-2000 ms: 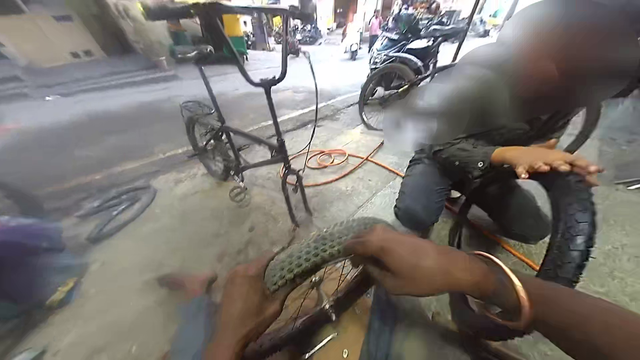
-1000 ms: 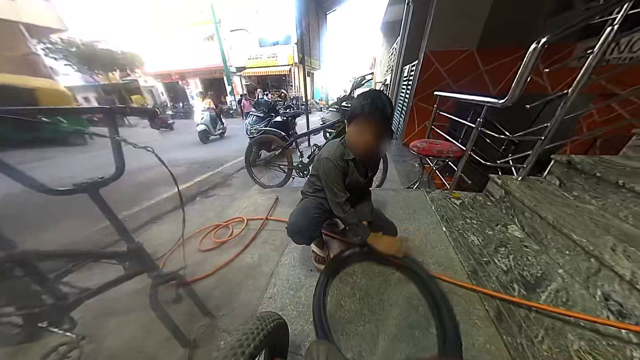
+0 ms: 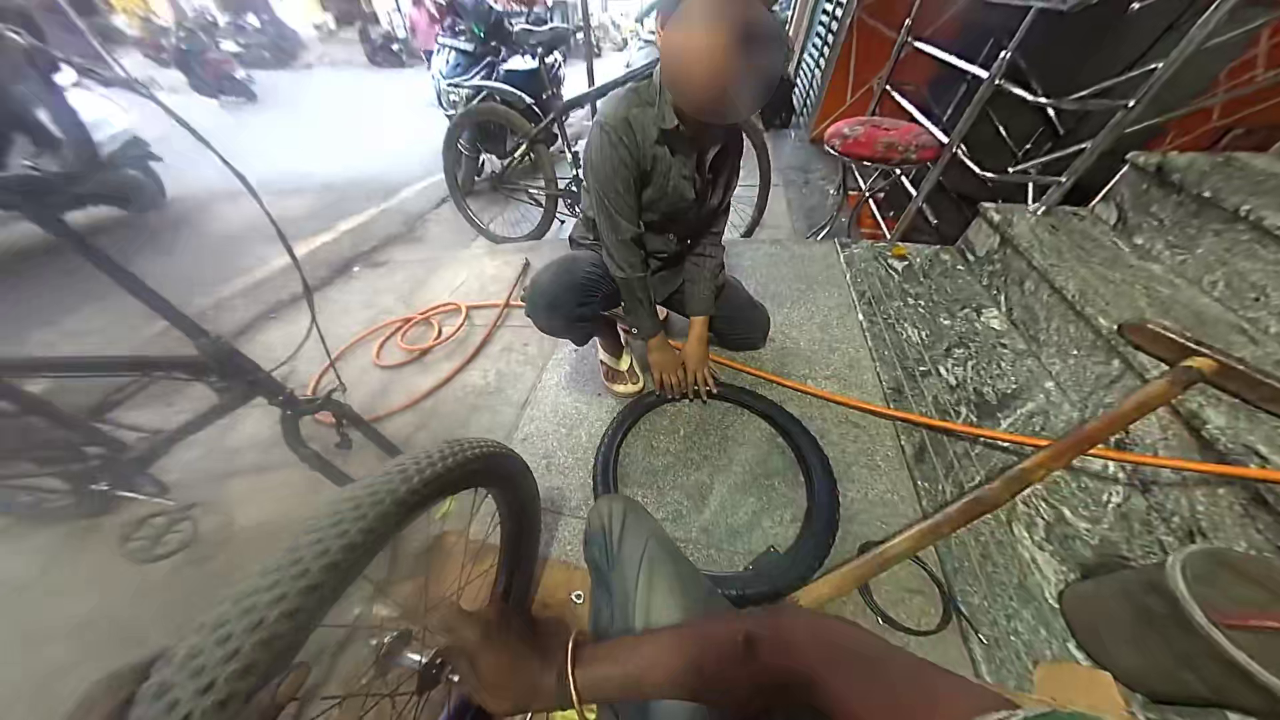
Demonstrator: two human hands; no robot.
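Note:
A bicycle wheel with a knobby tyre [image 3: 330,540] stands upright at the lower left, its spokes and hub [image 3: 425,665] showing. My left hand [image 3: 285,690] is mostly cut off at the bottom left, with fingers around the tyre's near side. Beside the hub, my right hand [image 3: 510,650], with a bangle at the wrist, lies against the rim; blur hides how its fingers are placed. A loose black tyre [image 3: 820,480] lies flat on the paving beyond my knee. A crouching person's hands [image 3: 682,368] rest on its far edge.
An orange hose [image 3: 870,405] crosses the paving towards stone steps [image 3: 1060,290]. A wooden-handled tool [image 3: 1000,500] slants across the right, near a coiled black cable [image 3: 905,630]. A bicycle frame [image 3: 210,350] stands left. Behind are a parked bicycle [image 3: 500,175] and red stool [image 3: 880,140].
My right hand was on top of the tyre two seconds ago and is now low by the hub. The other person's tyre, raised then, now lies flat. The view has swung right and down again.

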